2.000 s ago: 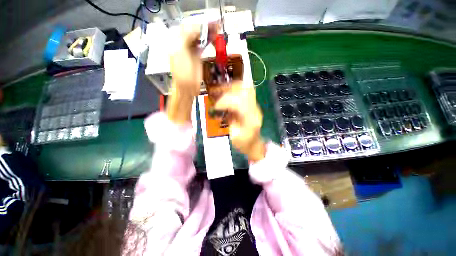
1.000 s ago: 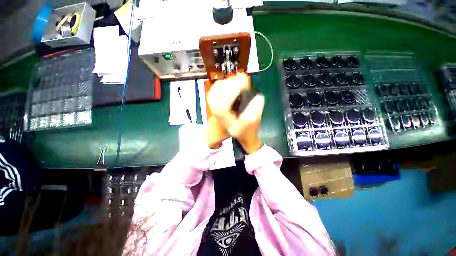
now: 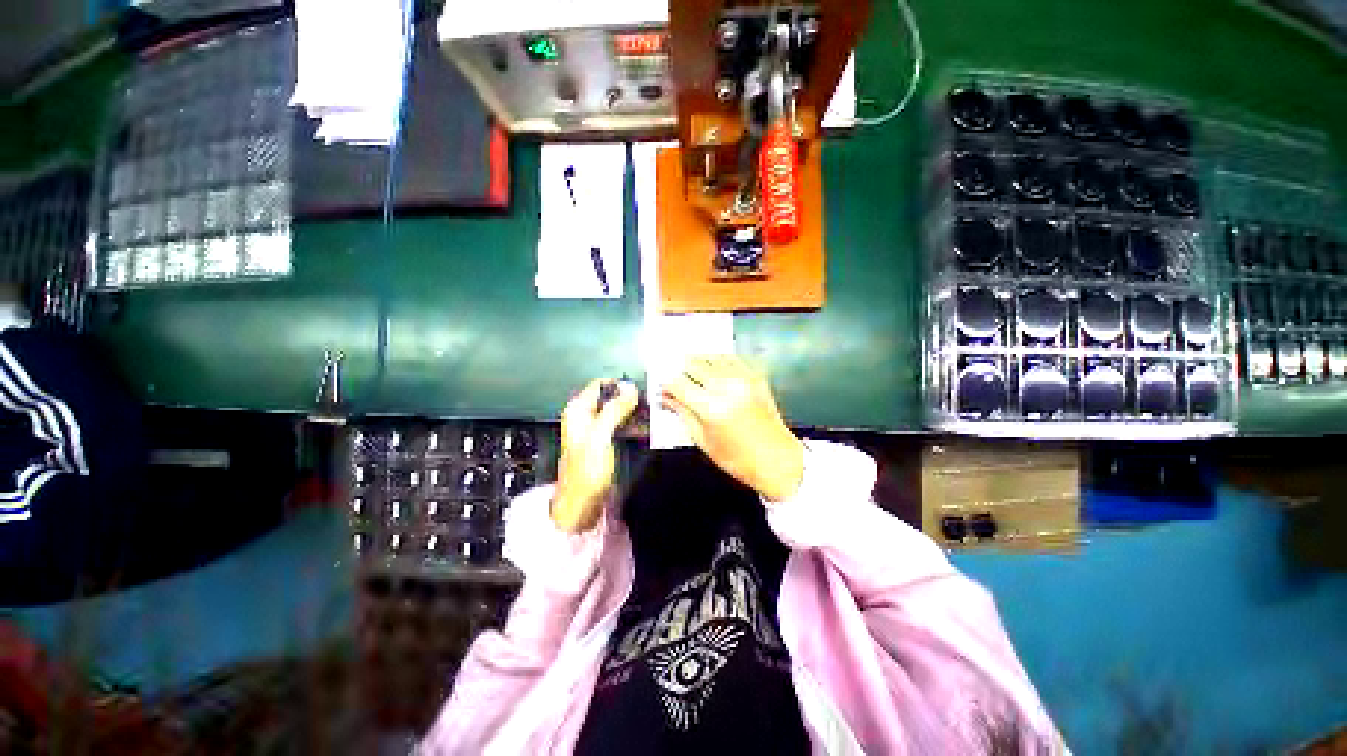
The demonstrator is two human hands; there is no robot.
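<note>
My left hand is at the bench's front edge with a small dark part between its fingertips. My right hand lies over the white paper strip, fingers together; whether it grips anything is hidden. Beyond them is the fixture's orange-brown base with its upright brown plate. The red clamp handle points down toward me. A dark glossy round part sits at the clamp's front.
The blister tray of black discs is right, another tray farther right. The control box is behind; record sheet, clear tray and binder clip are left. A lower tray is below the edge. A person's dark sleeve is far left.
My hands have come apart and drawn back from the fixture to the bench edge. The red handle, hidden one second ago, now shows lowered. The whole view has shifted.
</note>
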